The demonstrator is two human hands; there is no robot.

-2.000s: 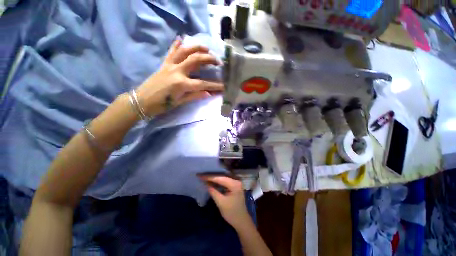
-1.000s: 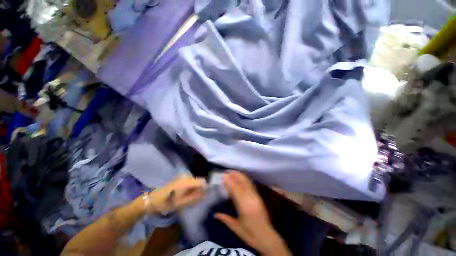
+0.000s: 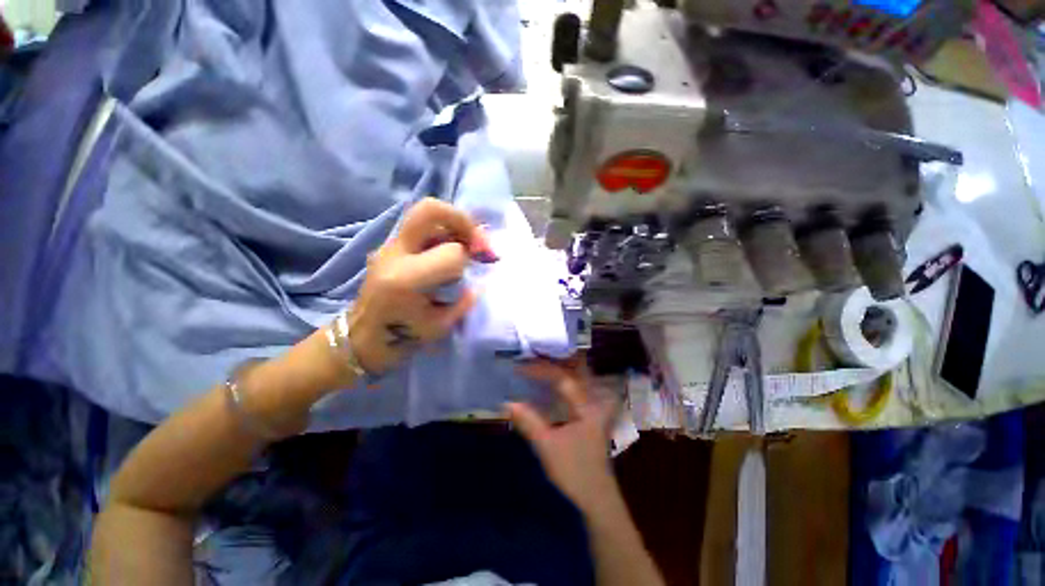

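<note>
A large light blue-grey garment panel point(image 3: 275, 218) lies heaped on the table left of the overlock machine point(image 3: 642, 126). A small piece of the same cloth point(image 3: 510, 303) lies on it by the needle area, brightly lit by the lamp. My left hand point(image 3: 418, 280) is over the cloth with curled fingers, pinching a bit of the cloth. My right hand point(image 3: 567, 418) is at the table's front edge, just below the presser area, fingers spread and slightly blurred; its fingertips are near the small piece's lower edge. I see nothing held in it.
Right of the needle are a white tape roll point(image 3: 869, 329), a yellow ring point(image 3: 859, 401), small dark red snips point(image 3: 934, 268), a black phone point(image 3: 966, 332) and scissors point(image 3: 1031, 286). A control panel point(image 3: 837, 23) sits above the machine. Cloth in a blue crate point(image 3: 934, 492) is below the table edge.
The view has swung back to the machine. Both hands have moved from low in front of my body, where they held a small cloth piece, up to the needle area.
</note>
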